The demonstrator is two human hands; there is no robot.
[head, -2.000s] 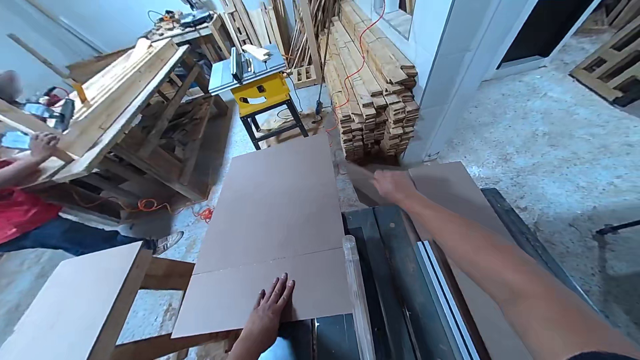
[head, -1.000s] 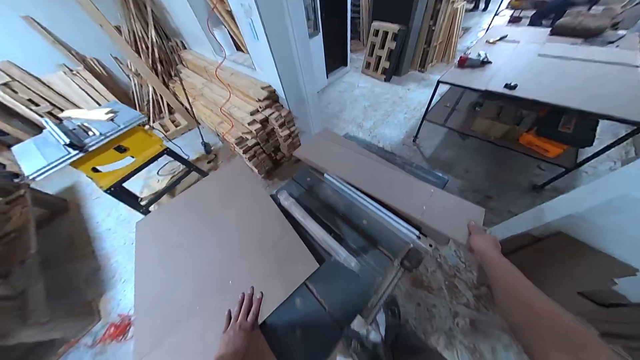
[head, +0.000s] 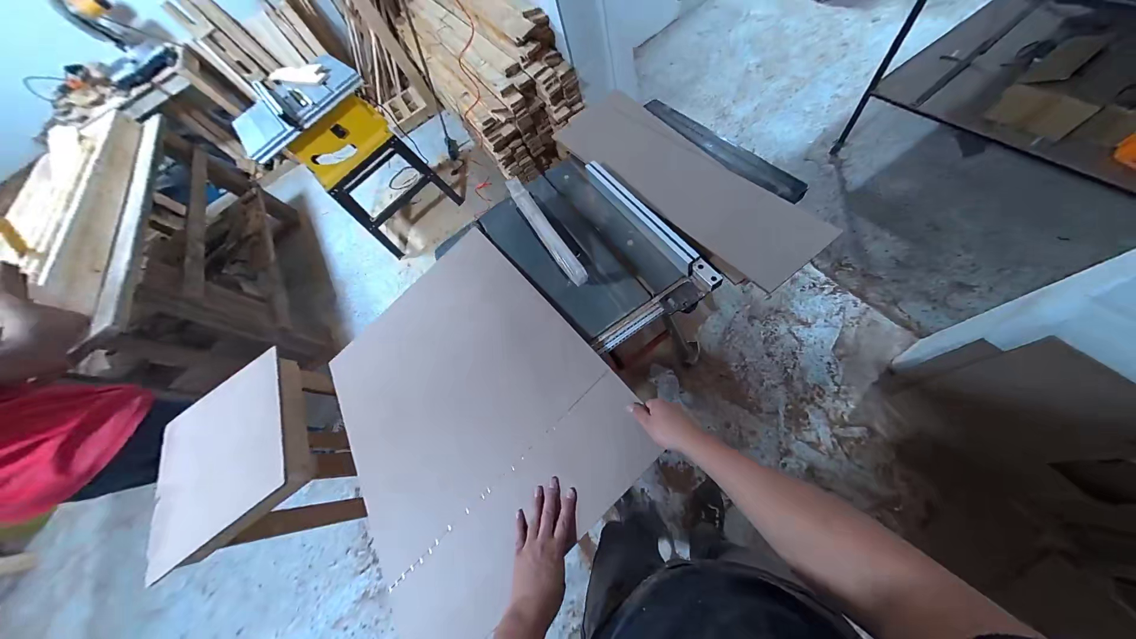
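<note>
A large thin brown board (head: 470, 355), with a line drawn or marked across it, lies partly over the dark table saw (head: 577, 266) and reaches toward my body. My left hand (head: 543, 532) lies palm down with fingers spread on its near part. At the board's right edge, my right hand (head: 661, 424) grips with the thumb on top. A narrower cut board (head: 692, 186) rests on the saw's far right side, beyond the metal rip fence (head: 643, 217). A pale strip (head: 546, 232) lies on the saw top near the large board.
A board-topped wooden stand (head: 226, 461) is at left, near a person in red (head: 71, 444). Behind are a wooden workbench (head: 133, 231), a yellow table saw (head: 342, 138) and stacked planks (head: 501, 80). A metal-legged table (head: 1003, 115) stands right; brown panels (head: 1021, 444) lean lower right.
My right hand has left the narrow board, which it touched one second ago, and now grips the large board. The large board has moved toward my body and turned. The view has swung about.
</note>
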